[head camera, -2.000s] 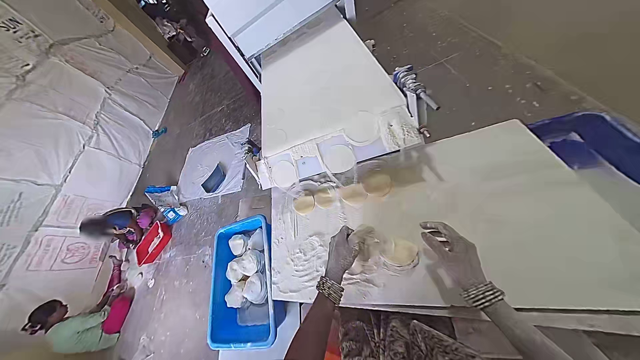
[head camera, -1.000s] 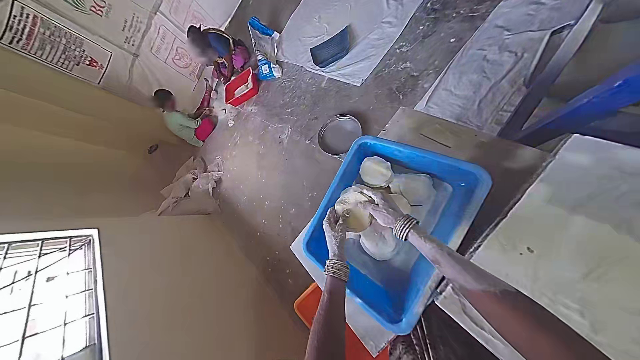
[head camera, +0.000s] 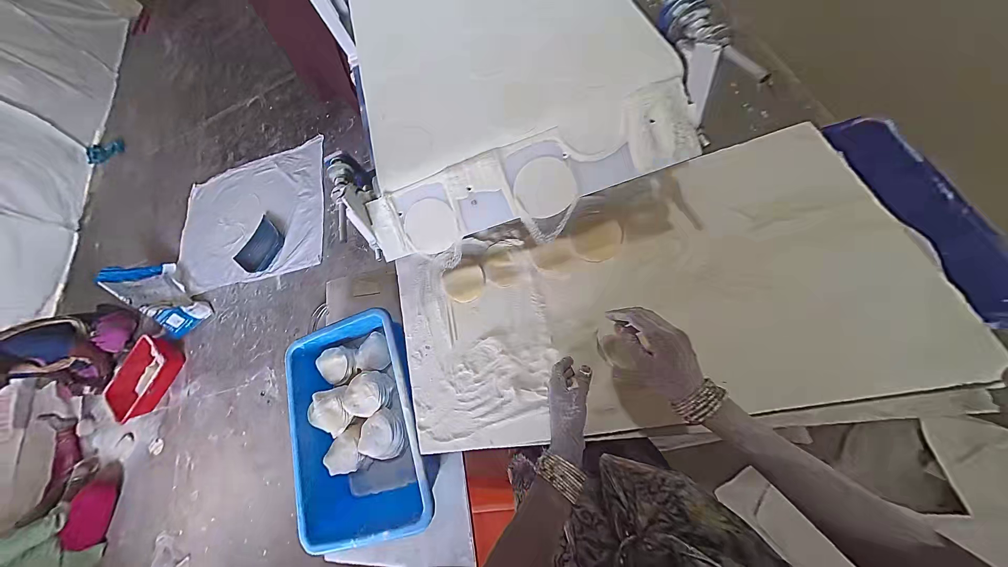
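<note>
Round flat dough discs (head camera: 463, 283) lie in a row on a floured white board, just below the end of a machine belt. Two paler discs (head camera: 546, 187) rest on the belt's end. My left hand (head camera: 568, 398) is over the board's near edge beside loose flour (head camera: 492, 374), its fingers slightly bent and holding nothing that shows. To its right, my right hand (head camera: 650, 346) is over the board with the edge of a thin disc (head camera: 618, 350) at its fingers; whether it grips the disc is unclear. Both hands are dusted with flour. Several stacks of discs (head camera: 367, 394) sit in a blue plastic tub (head camera: 295, 441) at the left.
The white belt (head camera: 512, 71) extends away beyond the board (head camera: 819, 260). A dark blue container (head camera: 929, 213) stands beyond the right edge. On the floor at left are a white sheet (head camera: 228, 213) and a red tray (head camera: 161, 402) near seated people, partly in view.
A second ago both hands were over the blue tub with a stack of discs; now they are over the floured board. The tub holds several stacks. The view has swung back to the board.
</note>
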